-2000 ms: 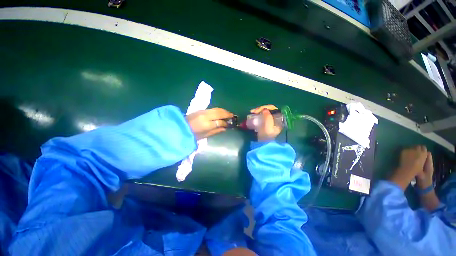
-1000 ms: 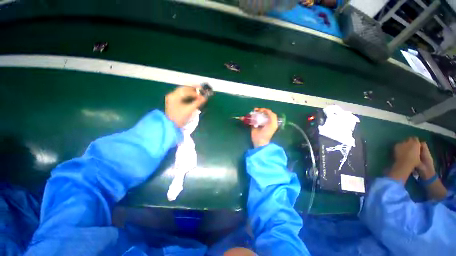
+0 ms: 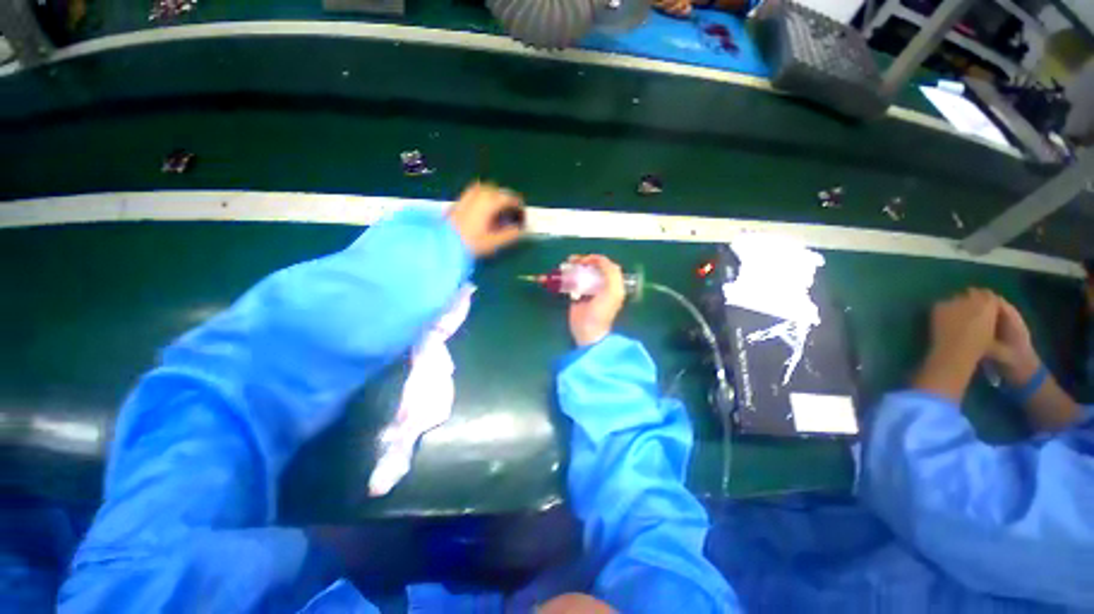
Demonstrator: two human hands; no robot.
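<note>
My left hand (image 3: 484, 220) is over the white strip, its fingers around a small dark workpiece (image 3: 509, 217). My right hand (image 3: 596, 302) grips a clear syringe (image 3: 581, 280) with pinkish-white contents. Its red hub and thin needle (image 3: 532, 278) point left, below and to the right of my left hand, not touching it. A green adapter (image 3: 633, 282) sits at the syringe's rear, with a clear air hose (image 3: 696, 314) curving from it toward the black controller.
The black controller (image 3: 769, 381) with a red light stands right, a white wipe (image 3: 773, 282) on top. A long crumpled cloth (image 3: 420, 402) lies below my left forearm. Several small units, one here (image 3: 416, 162), sit beyond the white strip (image 3: 300, 210). Another person's hands (image 3: 984, 332) are at right.
My left hand has moved from the needle up to the white strip with the workpiece. The syringe stays in my right hand. The camera view has shifted, showing more beyond the strip.
</note>
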